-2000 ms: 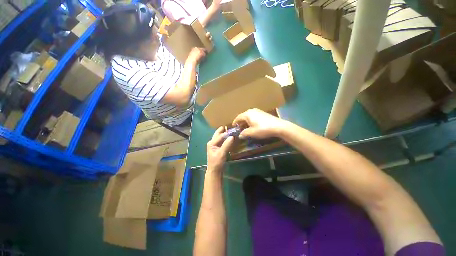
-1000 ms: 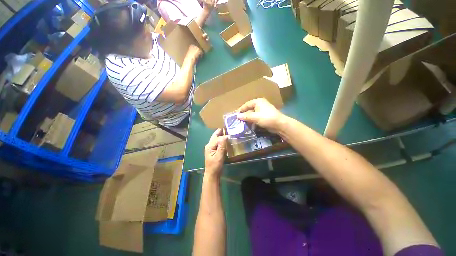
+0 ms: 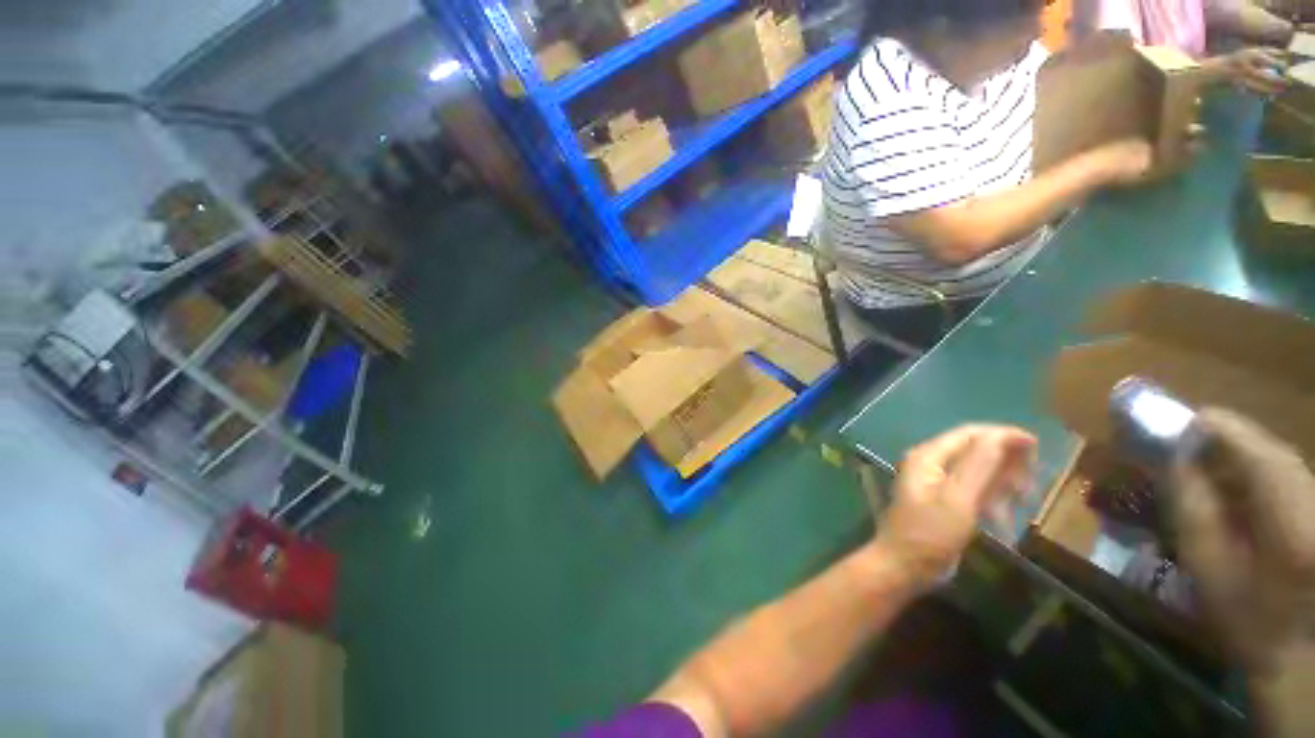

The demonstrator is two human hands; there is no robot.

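An open brown mailer box (image 3: 1060,526) sits at the bench's front edge at the right, its tall lid (image 3: 1211,346) raised behind. Dark and pale contents show inside, blurred. My right hand (image 3: 1247,505) is over the box, blurred, with a small shiny silvery item (image 3: 1158,414) in its fingertips. My left hand (image 3: 959,498) is left of the box near the bench edge, fingers curved and apart, with nothing visible in it.
A person in a striped top (image 3: 937,159) sits at the bench beyond, holding a brown carton (image 3: 1110,108). An open shipping carton (image 3: 671,382) stands on a blue tray (image 3: 678,490) on the green floor. Blue shelving (image 3: 620,216), a red crate (image 3: 263,567) and a pipe-frame rack (image 3: 310,375) stand at the left.
The view has swung left, showing more floor. My hands have moved apart; the left has let go of the small bag they both held. The right now holds a shiny item up over the box.
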